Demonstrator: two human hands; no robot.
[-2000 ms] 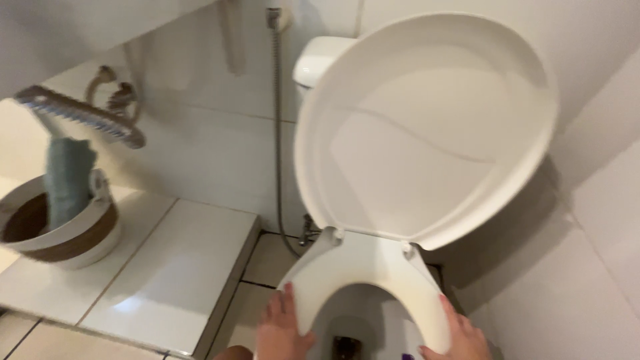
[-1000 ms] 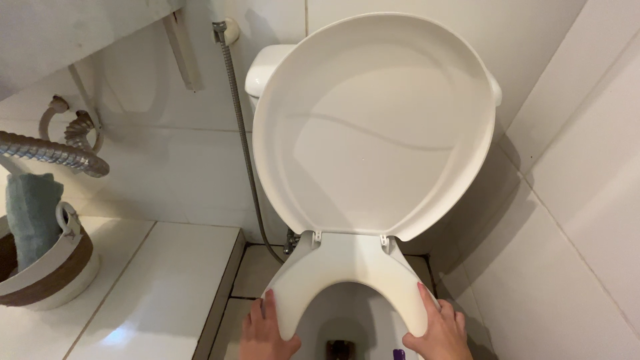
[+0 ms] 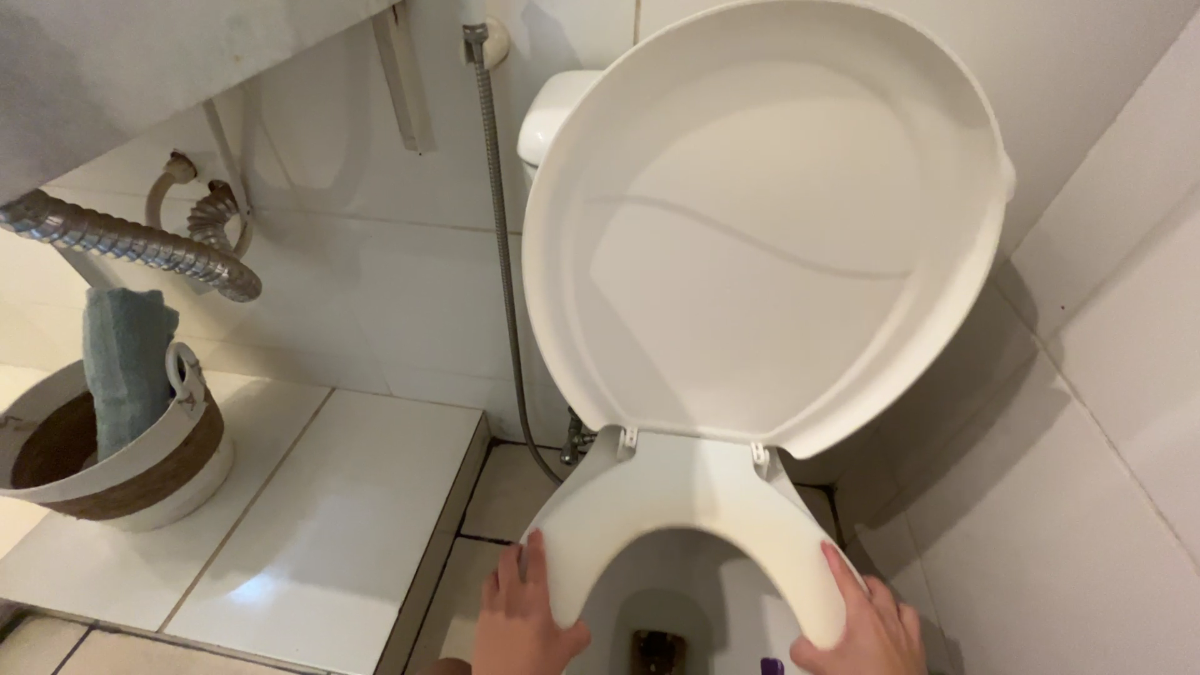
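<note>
Both hands rest on a white toilet seat [image 3: 698, 483] in the lower middle of the head view. My left hand [image 3: 530, 609] grips its left arm, fingers along the outer edge and thumb at the inner side. On the right arm of the seat, my right hand [image 3: 867, 614] holds in the same way. Behind the seat the toilet lid [image 3: 759, 225] stands raised on two hinges. Through the seat opening the toilet bowl [image 3: 712, 600] shows, with a dark drain hole and a small purple thing [image 3: 772, 667] at its lower right.
A flexible bidet hose [image 3: 502, 216] hangs left of the white cistern [image 3: 558, 112]. On a tiled ledge [image 3: 328, 525] at left stands a woven basket [image 3: 141, 487] holding a rolled blue-green towel [image 3: 127, 366]. A corrugated drain pipe [image 3: 131, 242] runs under a basin counter [image 3: 169, 66]. Tiled wall rises at right.
Both hands stay on the seat, and the lid stays raised. The view has shifted and tilted somewhat.
</note>
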